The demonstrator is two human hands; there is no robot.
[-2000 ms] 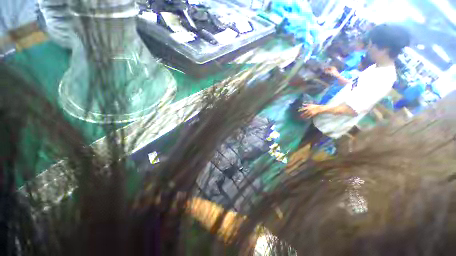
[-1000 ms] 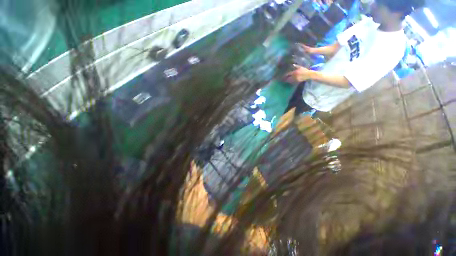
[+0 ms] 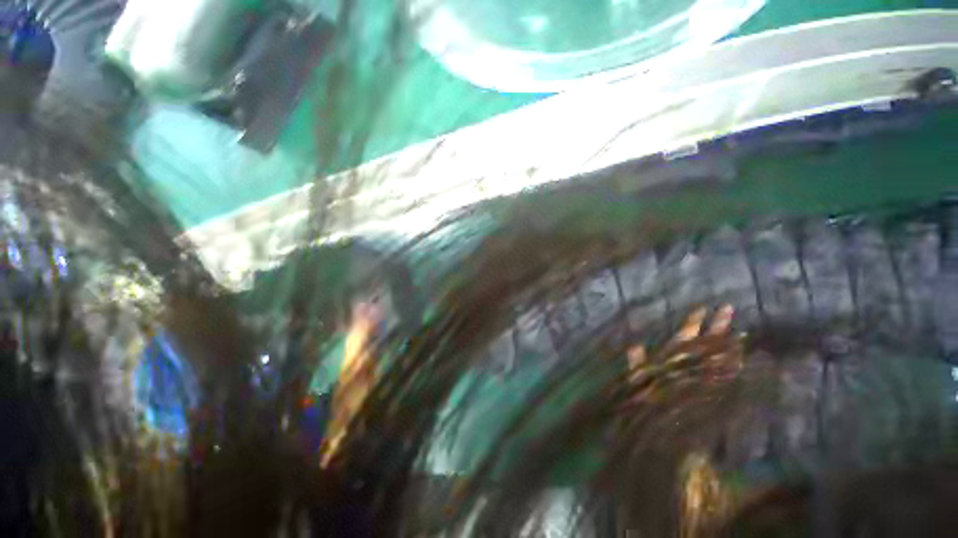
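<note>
Dark-grey bagged units point(image 3: 777, 273) lie side by side in a long row on the green mat point(image 3: 504, 420), right of centre. More grey units show below them at the lower right. My right hand point(image 3: 693, 352) is over the units with its fingertips apart and touching or just above them; hair covers most of it. My left hand point(image 3: 355, 378) is at centre left, seen only as a narrow strip between strands of hair. A small grey shape is by its fingertips; whether it is held cannot be told.
A pale bench rail point(image 3: 504, 158) crosses the view. Beyond it are a clear round tub point(image 3: 588, 42) and a dark block point(image 3: 284, 84). Dark units with white labels point(image 3: 683, 152) lie along the rail's near side. A blue patch point(image 3: 163, 384) shows at left. Hair hides much of the lower view.
The view has swung left and down to the bench. The person in the white shirt and the floor have left the picture. Both my hands now show.
</note>
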